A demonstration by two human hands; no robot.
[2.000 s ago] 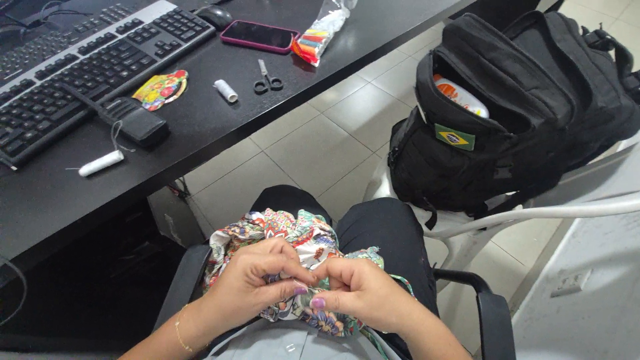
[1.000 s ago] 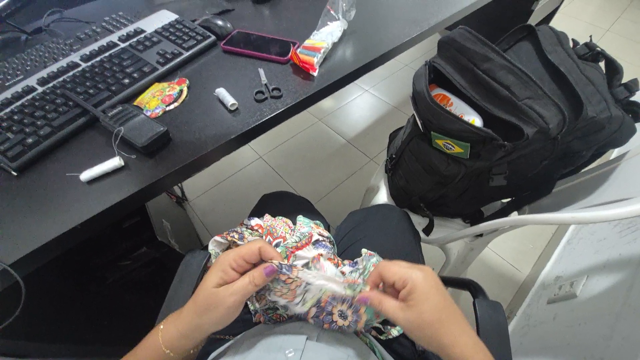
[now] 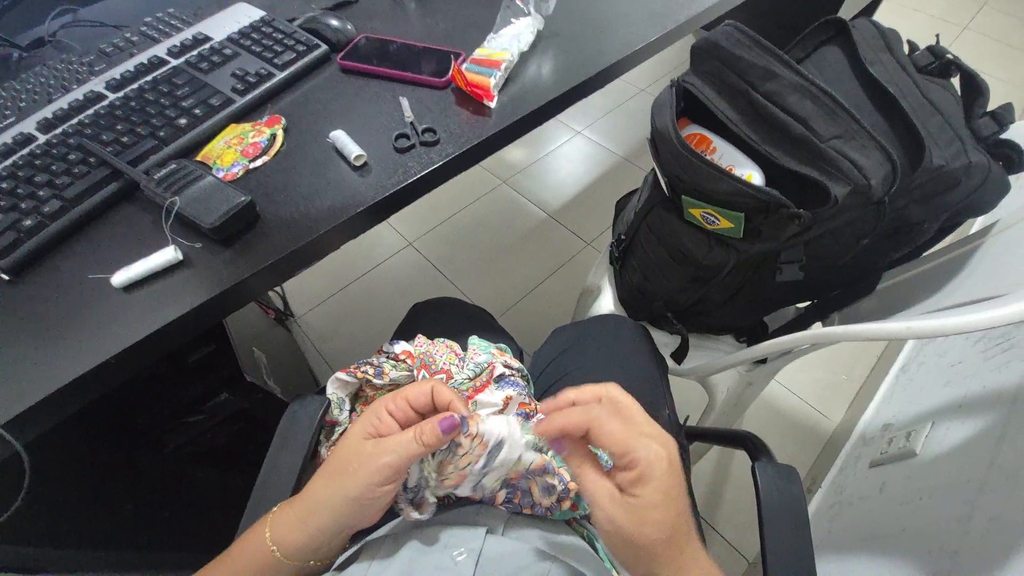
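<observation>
A patterned, multicolored cloth lies bunched across my lap. My left hand pinches an edge of it between thumb and index finger. Just to the right, my right hand has its thumb and fingers close together at the cloth, slightly blurred; whether it grips the fabric or something small is not clear. On the desk lie a spool of white thread with a loose strand and what looks like a needle at its end, a second white spool, and small scissors with black handles.
The black desk also bears a keyboard, a mouse, a two-way radio, a colorful packet, a phone and a plastic bag. A black backpack sits on a white chair; a chair armrest is at right.
My hands were close together two seconds ago, then moved apart with the cloth spread between them. My right hand has since turned, its fingers now raised higher.
</observation>
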